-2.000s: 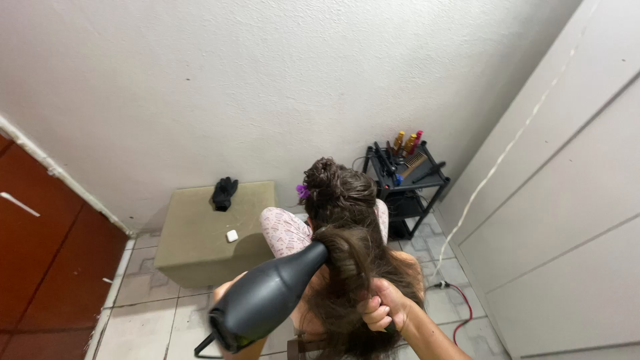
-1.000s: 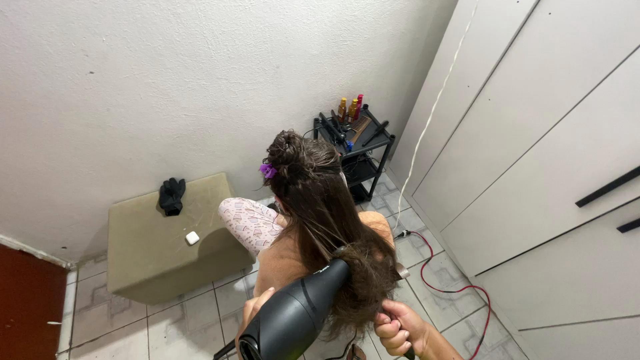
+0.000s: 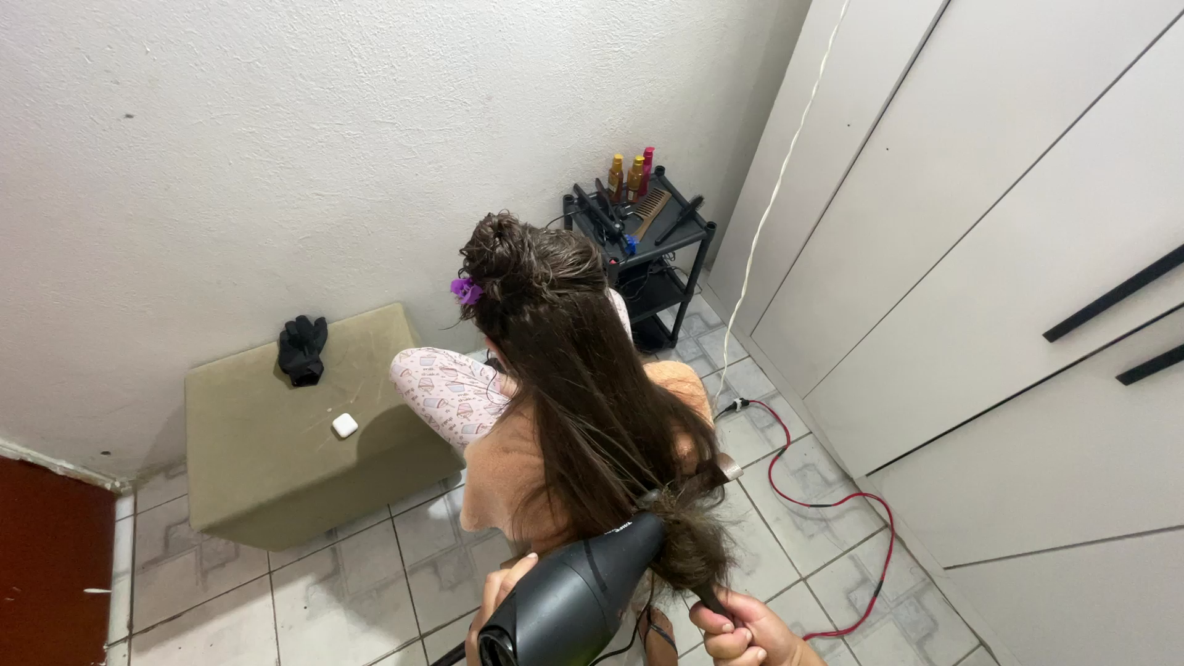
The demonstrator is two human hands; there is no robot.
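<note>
A seated person with long dark hair (image 3: pixel 592 379) has their back to me, the top hair pinned up beside a purple hair clip (image 3: pixel 467 291). My left hand (image 3: pixel 499 592) is wrapped around a black hair dryer (image 3: pixel 583 592), its nozzle pointing at the hair ends. My right hand (image 3: pixel 745 629) grips the dark handle of a hairbrush (image 3: pixel 710 599). The brush head is hidden under the hair ends wound about it, close to the nozzle.
An olive ottoman (image 3: pixel 250 444) bears a black glove (image 3: pixel 302 351) and a small white case (image 3: pixel 344 425). Beyond the person stands a black cart (image 3: pixel 684 236) with bottles (image 3: pixel 636 176) and a wooden comb (image 3: pixel 651 215). A red and black cord (image 3: pixel 888 546) lies on the tiles by the wardrobe (image 3: pixel 980 305).
Both hands have moved down along the hair, from near the person's upper back to the hair's ends, the dryer following the brush. The view has shifted to the right.
</note>
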